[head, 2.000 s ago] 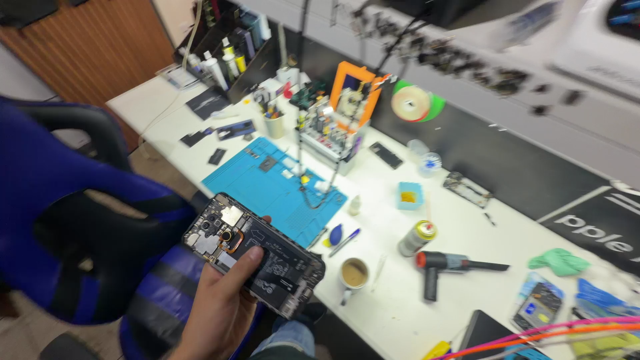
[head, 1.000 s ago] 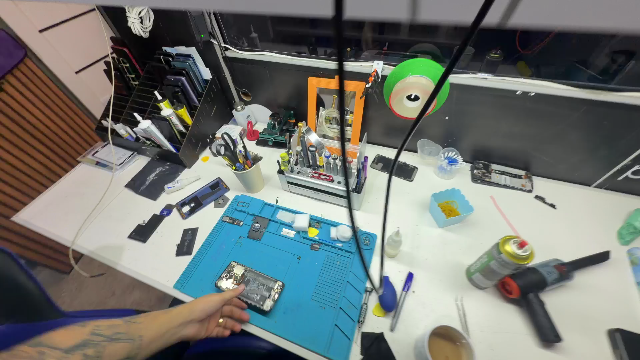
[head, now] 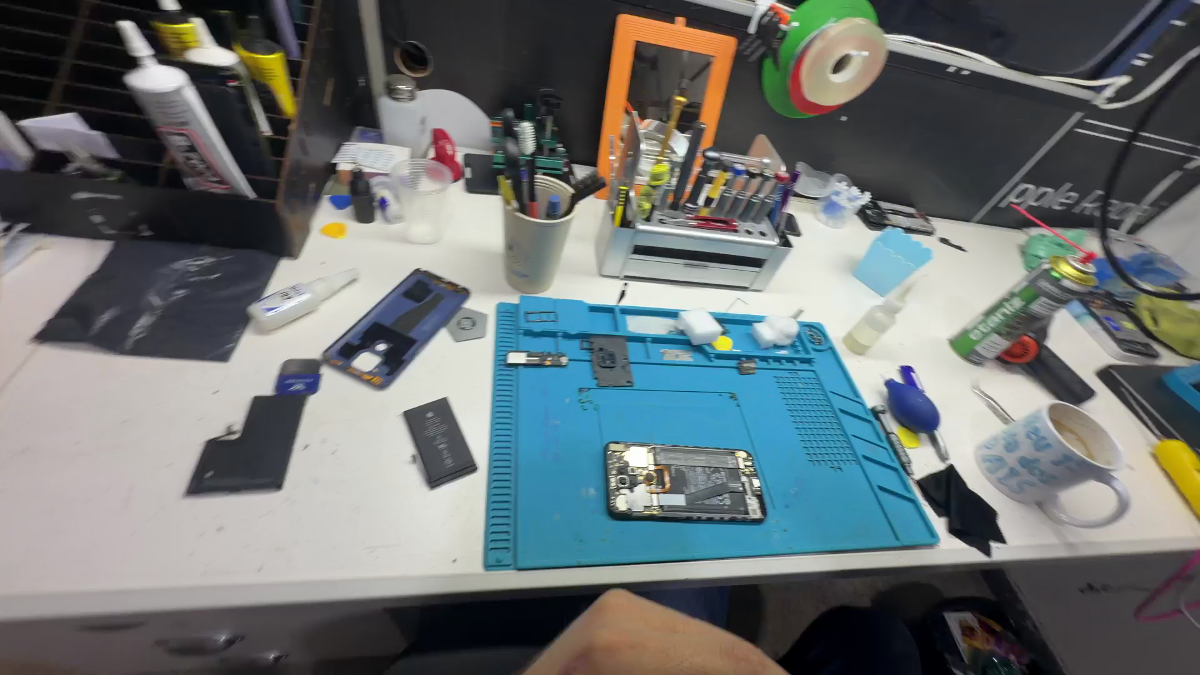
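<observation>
An opened smartphone (head: 686, 483) with its battery and boards exposed lies flat on a blue silicone repair mat (head: 562, 525). Bare skin, perhaps part of one of my hands, shows below the desk's front edge; which hand it is and what its fingers do are hidden. Nothing touches the phone from above. Near the mat's top lie a small phone part (head: 536, 359), a dark plate (head: 612, 362) and white pads (head: 698, 326). Left of the mat are a loose battery (head: 440, 442), a blue phone back cover (head: 397, 328) and a black L-shaped piece (head: 248, 445).
Behind the mat stand a cup of tools (head: 537, 239) and a metal tool organizer (head: 694, 255). A blue air blower (head: 911, 407), a mug of drink (head: 1050, 455), a spray can (head: 1022, 309) and a black cloth (head: 961, 506) are on the right. A glue bottle (head: 302, 300) lies left.
Two seconds ago a hand held the opened phone above the desk; one second ago that hand was at the phone on the mat. Now the phone lies there with the hand off it.
</observation>
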